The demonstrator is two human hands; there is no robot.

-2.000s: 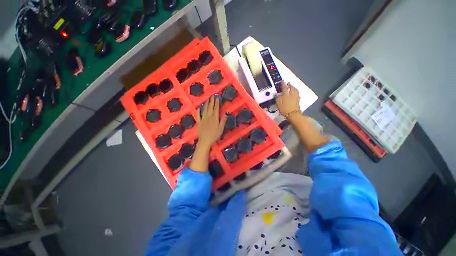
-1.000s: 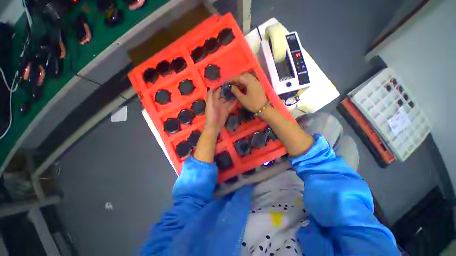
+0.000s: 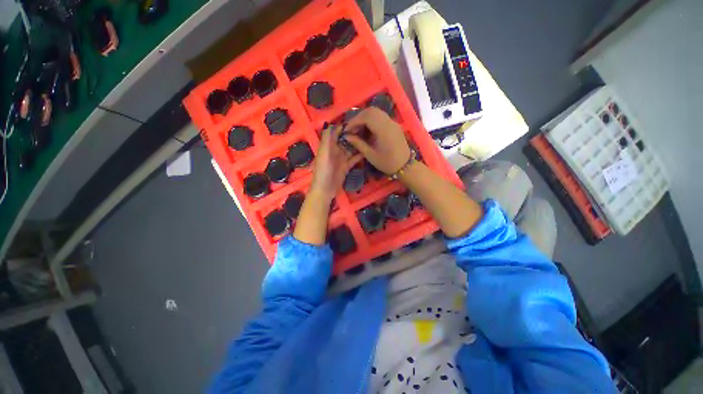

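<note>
A bright red tray (image 3: 362, 75) lies in front of me with dark roundish units in its pockets, such as one unit (image 3: 320, 95) near its upper middle. My left hand (image 3: 333, 165) and my right hand (image 3: 379, 140) meet above the middle of the tray. They hold one black unit (image 3: 344, 138) between their fingers, mostly hidden by the fingers. Whether a piece of tape is on it cannot be told. The white tape dispenser (image 3: 449, 85), with a cream roll and red digits, stands right of the tray.
A green bench (image 3: 123, 46) with black and copper-pink devices is at the upper left. A white stand (image 3: 501, 123) is under the dispenser. A white pocketed tray (image 3: 593, 131) lies on a red tray at the right. Black trays (image 3: 655, 323) are at the lower right.
My right hand has moved from the dispenser's front to the tray, and my left hand has lifted a unit. Since one second ago both hands still hold it; the view has shifted slightly.
</note>
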